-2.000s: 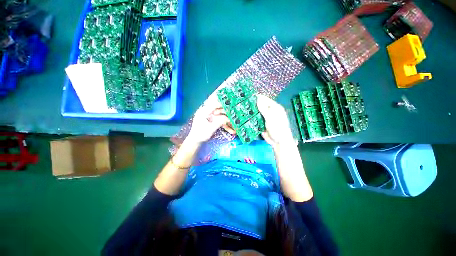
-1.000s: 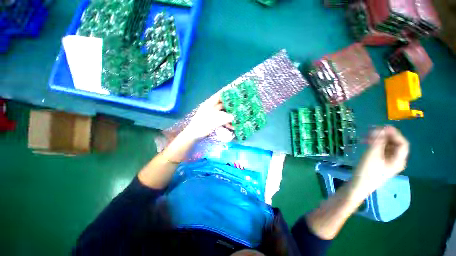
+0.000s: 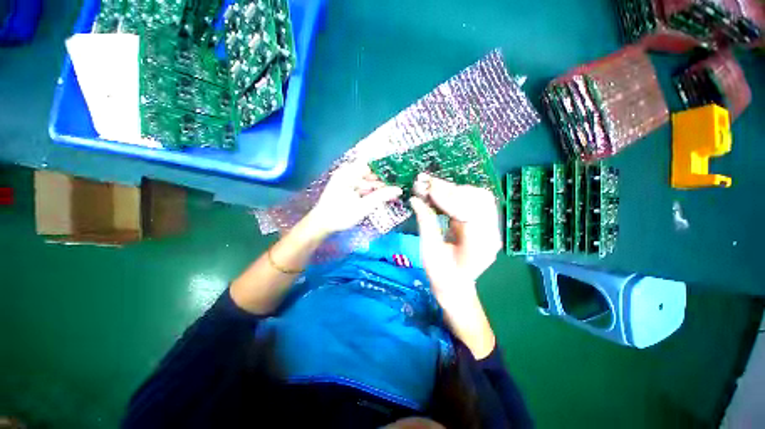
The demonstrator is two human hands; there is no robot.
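A green PCB panel (image 3: 453, 157) is held above a pink bubble wrap strip (image 3: 436, 105) that runs diagonally over the bench edge. My left hand (image 3: 351, 197) grips the panel at its left end. My right hand (image 3: 461, 226) is over the panel's near side, thumb and finger pinched together at its surface. Whether a small part is between those fingertips cannot be told. A row of loose green panels (image 3: 558, 209) stands on the bench just right of my right hand.
A blue tray (image 3: 289, 138) with panels and a white paper (image 3: 109, 88) is at left. Pink-wrapped bundles (image 3: 629, 96), a yellow tape dispenser (image 3: 699, 147) and clear scraps (image 3: 679, 215) are at right. A light-blue stool (image 3: 646, 310) and a cardboard box (image 3: 92, 208) are below the bench.
My right hand has come back from the far right, near the dispenser, to the panel. The panel, upright in view before, is now turned lengthwise across. The camera view has shifted.
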